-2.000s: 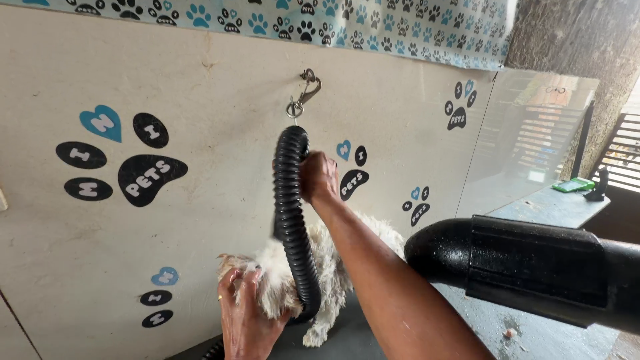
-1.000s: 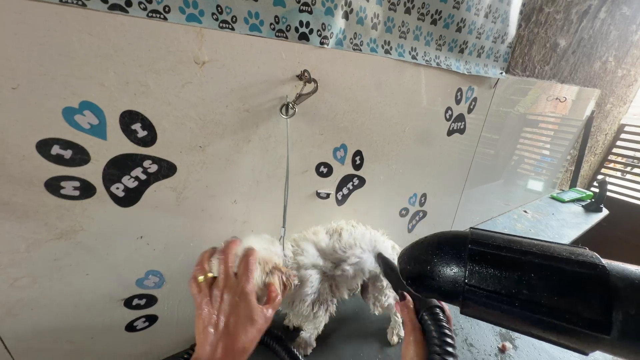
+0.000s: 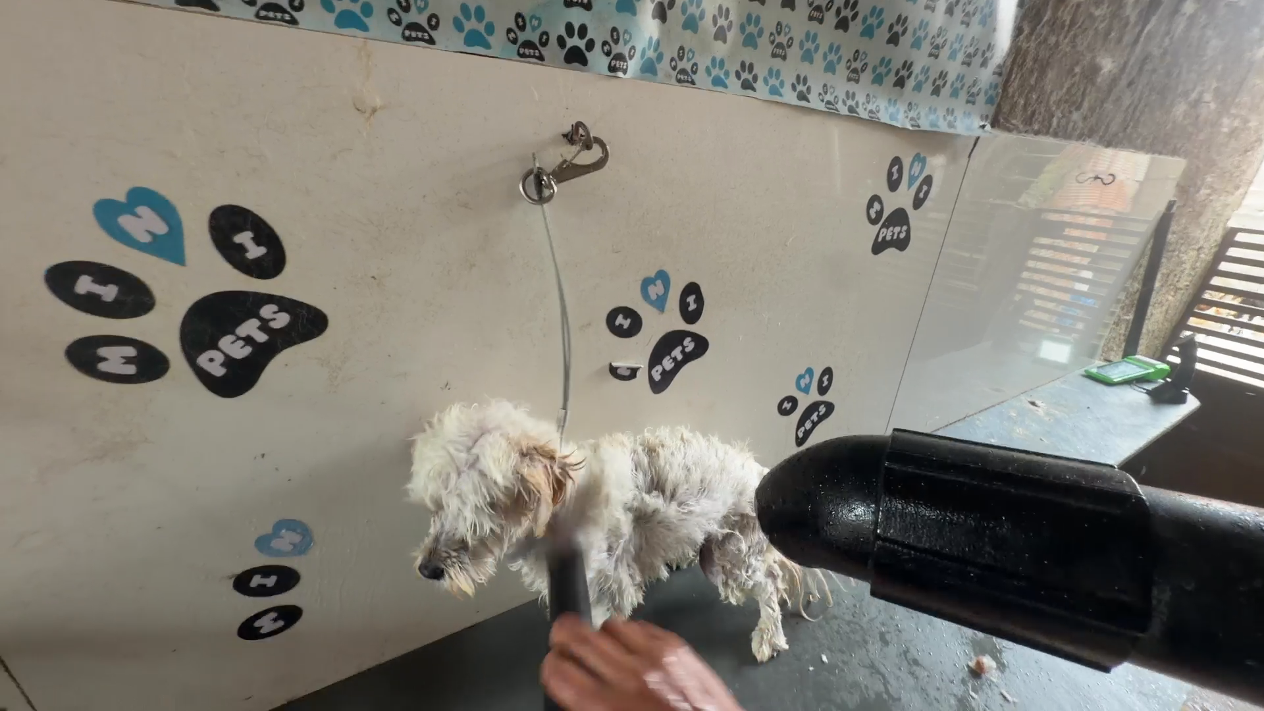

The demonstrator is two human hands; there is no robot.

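Observation:
A small dog with damp, whitish curly fur [image 3: 657, 494] stands side-on on a dark wet tabletop [image 3: 731, 681], its head to the left. A thin cable leash [image 3: 564, 326] runs from its neck up to a metal snap hook [image 3: 581, 163] on the wall. At the bottom centre one hand, which looks like my right hand [image 3: 637, 671], is closed around a black dryer nozzle [image 3: 568, 583]. The nozzle points up at the dog's neck and chest and is blurred at its tip. My left hand is out of view.
A thick black tube or arm [image 3: 1007, 543] reaches in from the right, in front of the dog's rear. The paw-print wall panel [image 3: 395, 474] rises behind the dog. A green handheld device [image 3: 1126, 370] lies on a ledge [image 3: 1057, 415] at the right.
My left hand, at the dog's head in both earlier frames, has left the view. The nozzle has moved from the dog's rear to its neck and chest. The dog's face now shows.

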